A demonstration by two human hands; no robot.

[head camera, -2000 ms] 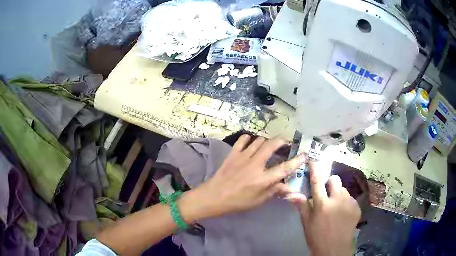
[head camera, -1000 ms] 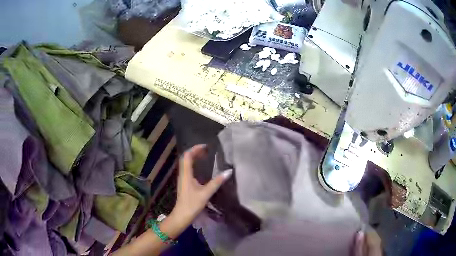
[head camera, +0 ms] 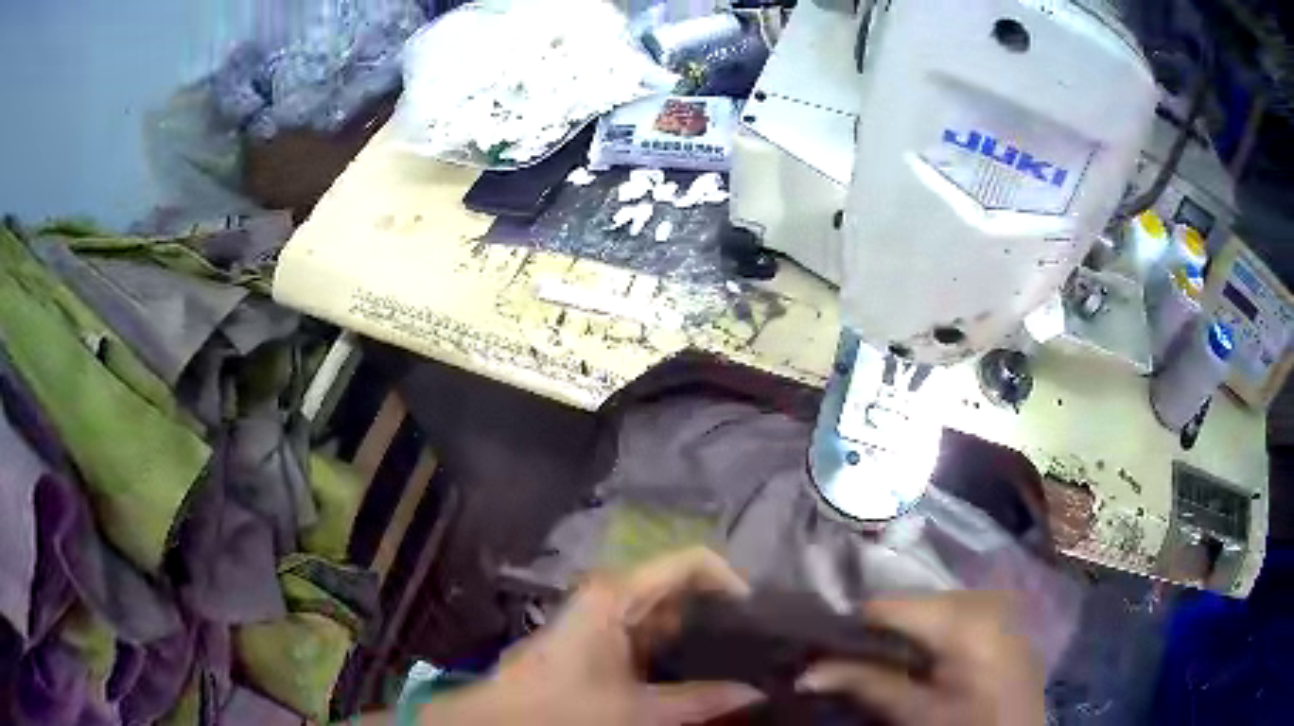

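Note:
The grey-brown garment [head camera: 695,451] lies bunched below the machine head, around the rounded pale end of the machine arm [head camera: 869,489]. A blurred lime patch shows on it, left of centre. My left hand [head camera: 610,645] and my right hand [head camera: 944,667] are at the bottom, blurred by motion. Both hold a dark, folded part of the garment [head camera: 781,638] between them, in front of the arm end. The fingertips are partly hidden by the cloth. The white JUKI machine head [head camera: 1001,185] stands above the arm.
A pile of grey and lime garments [head camera: 107,411] hangs at the left. On the cream table [head camera: 412,255] are a clear bag of white pieces [head camera: 518,85], a printed packet [head camera: 667,135] and loose white pieces [head camera: 639,206]. Bottles [head camera: 1185,362] and a control panel [head camera: 1249,312] stand at the right.
My hands have left the work area under the head. My left hand, open a second ago, now holds dark cloth with my right. The garment has been bunched up, and the view has shifted.

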